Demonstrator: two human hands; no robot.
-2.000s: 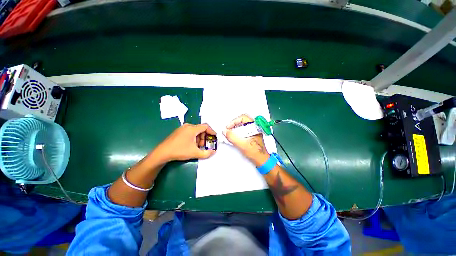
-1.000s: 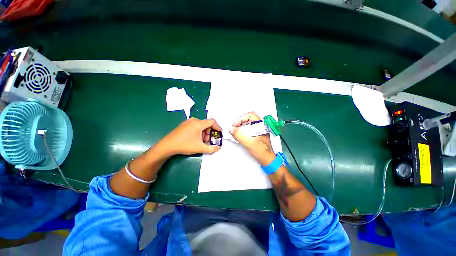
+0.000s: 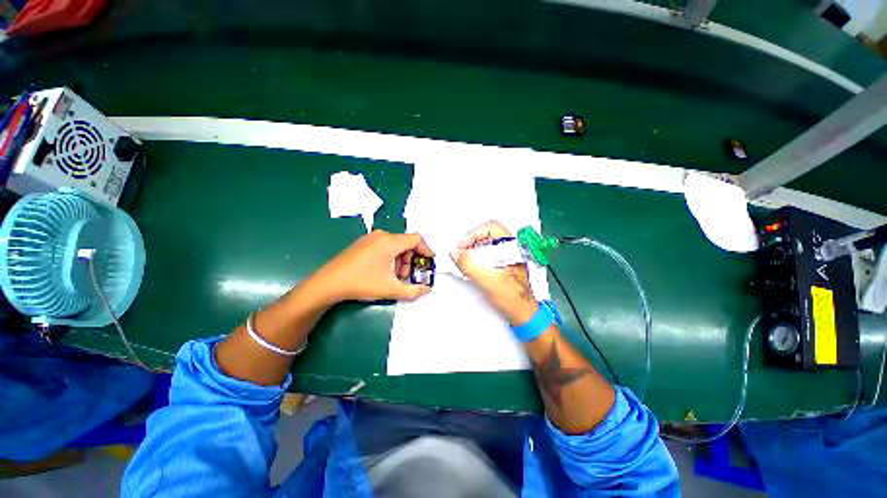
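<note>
My left hand [image 3: 374, 267] holds a small black component [image 3: 421, 270] with yellow and white marks between thumb and fingers, above the white paper sheet [image 3: 457, 336]. My right hand [image 3: 498, 267] holds the dispensing syringe [image 3: 494, 255] like a pen. Its tip points left towards the component; I cannot tell if it touches. A green adapter [image 3: 535, 246] sits on the syringe's rear, with a clear air hose [image 3: 622, 265] and a thin black cord running from it.
A crumpled white tissue [image 3: 352, 196] lies left of the sheet. A blue fan [image 3: 70, 258] and white box [image 3: 78, 146] stand at left, the black controller [image 3: 812, 292] at right. Components [image 3: 572, 124] lie on the belt beyond the white rail, near a metal post [image 3: 817, 141].
The components on the belt have shifted left relative to the rail. Both hands keep their grips and have hardly moved since one second ago.
</note>
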